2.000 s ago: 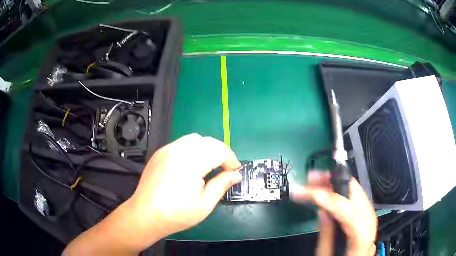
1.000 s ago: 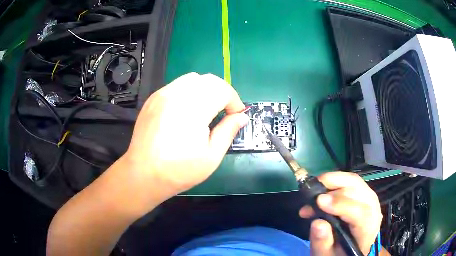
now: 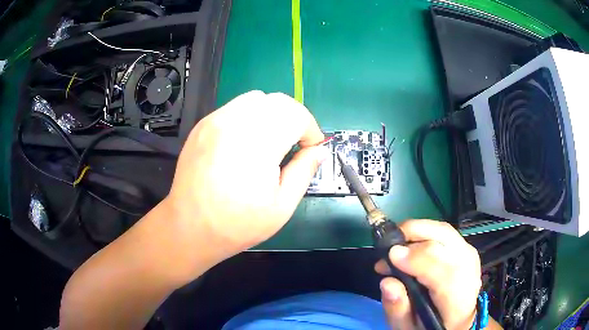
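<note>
The circuit board (image 3: 356,169) lies on the green mat in front of me, its left part hidden by my fingers. My left hand (image 3: 248,171) pinches a thin red lead wire (image 3: 328,140) between thumb and forefinger over the board's upper left. My right hand (image 3: 431,267) is closed round the black handle of the soldering iron (image 3: 369,208). The iron slants up and left, its tip on or just above the board near the wire's end. Exact contact is too small to tell. Dark and red wires stick up at the board's right edge.
The black foam tray (image 3: 205,71) at left holds a fan unit (image 3: 157,90), coiled cables with yellow ties and silvery wrapped ends. The white fume extractor (image 3: 481,161) with its black cable stands at right. A yellow tape line (image 3: 297,55) runs behind the board. More compartments show at lower right.
The right hand has come in from the right and brought the iron's tip down to the board. In the last second, both hands and the board shifted slightly right in view.
</note>
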